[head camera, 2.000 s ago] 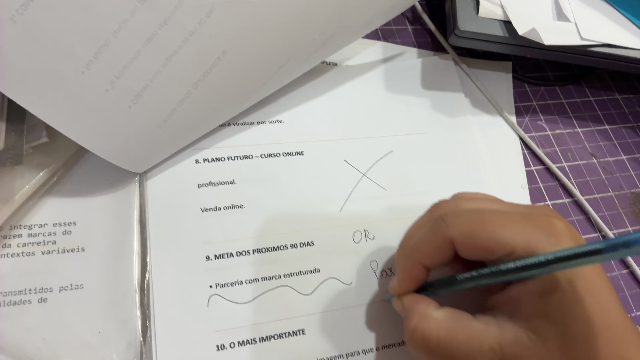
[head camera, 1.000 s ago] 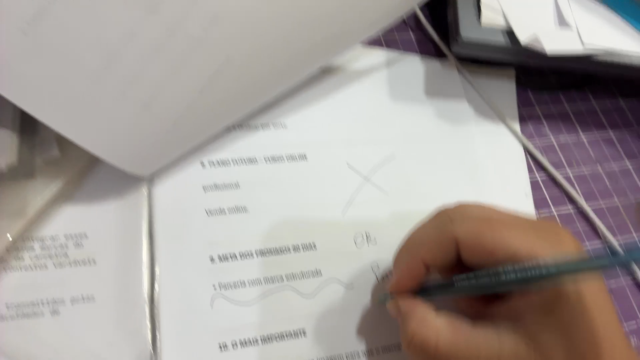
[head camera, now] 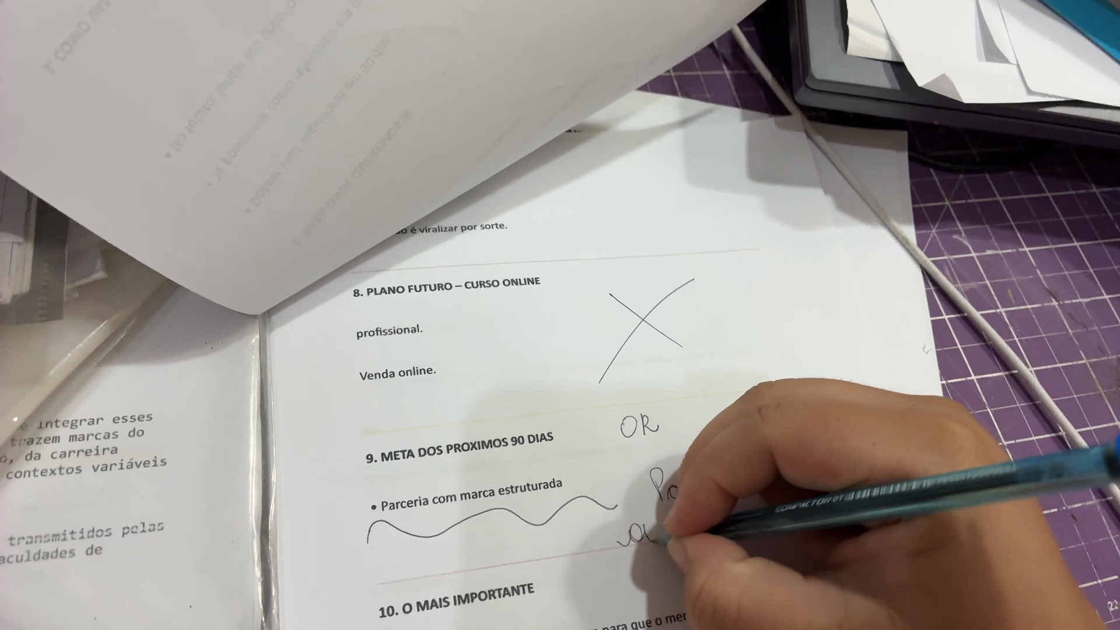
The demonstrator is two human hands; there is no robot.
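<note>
My right hand [head camera: 840, 507] is shut on a translucent blue ballpoint pen [head camera: 910, 494], pinched near its tip, which touches a printed paper sheet [head camera: 490, 350]. Handwriting, a large drawn cross and a wavy line mark this sheet. Fresh small pen strokes lie just left of the tip; my fingers cover part of the handwriting above them. Over the sheet's upper left hangs a folded-back page [head camera: 306, 122], its print faintly showing through. My left hand is not in view.
A white cable [head camera: 954, 297] runs across the sheet's right side onto a purple cutting mat [head camera: 1032, 262] with white grid lines. At the upper right, loose papers [head camera: 980, 52] lie on a dark tray-like object [head camera: 822, 79]. Clear plastic sleeves [head camera: 52, 350] and another printed page [head camera: 166, 376] are at the left.
Small handwritten strokes now show below the earlier handwriting, where none showed two seconds ago. My right hand with the pen has shifted slightly down the sheet.
</note>
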